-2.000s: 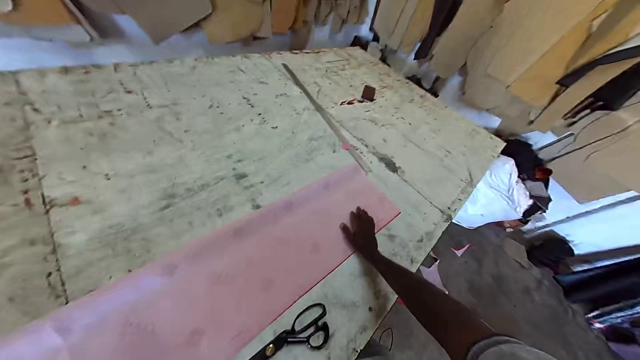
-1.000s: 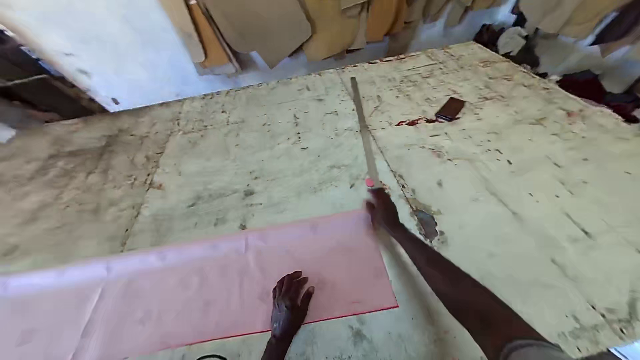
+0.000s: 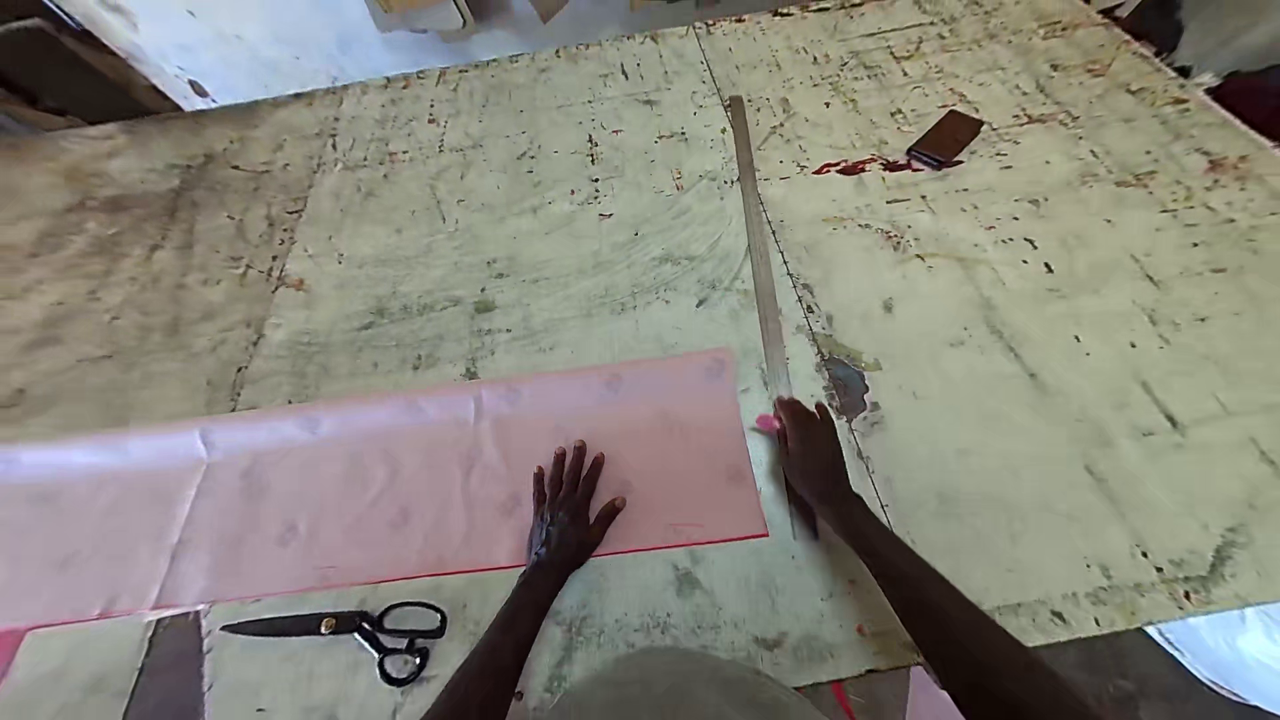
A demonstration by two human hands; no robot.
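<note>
A long pink sheet [image 3: 400, 490] with a red lower edge lies on the worn table [image 3: 560, 270]. My left hand [image 3: 568, 515] rests flat on it, fingers spread, near its lower edge. To the right of the sheet's end, my right hand [image 3: 812, 450] grips a long, thin wooden straightedge [image 3: 758, 250] near its lower part. A small pink piece [image 3: 767, 424] shows beside the right fingertips; whether those fingers hold it, I cannot tell. Black-handled tailor's scissors [image 3: 350, 630] lie below the sheet, left of my left forearm.
Farther back on the right, a brown phone or case [image 3: 945, 138] lies beside a red mark. A dark hole [image 3: 848, 387] breaks the tabletop right of the straightedge. White material [image 3: 1225, 645] shows beyond the table's lower right edge.
My right hand, flat on the pink sheet at first, has moved off it to the straightedge, which now lies closer alongside the sheet's end. My left hand has come onto the sheet.
</note>
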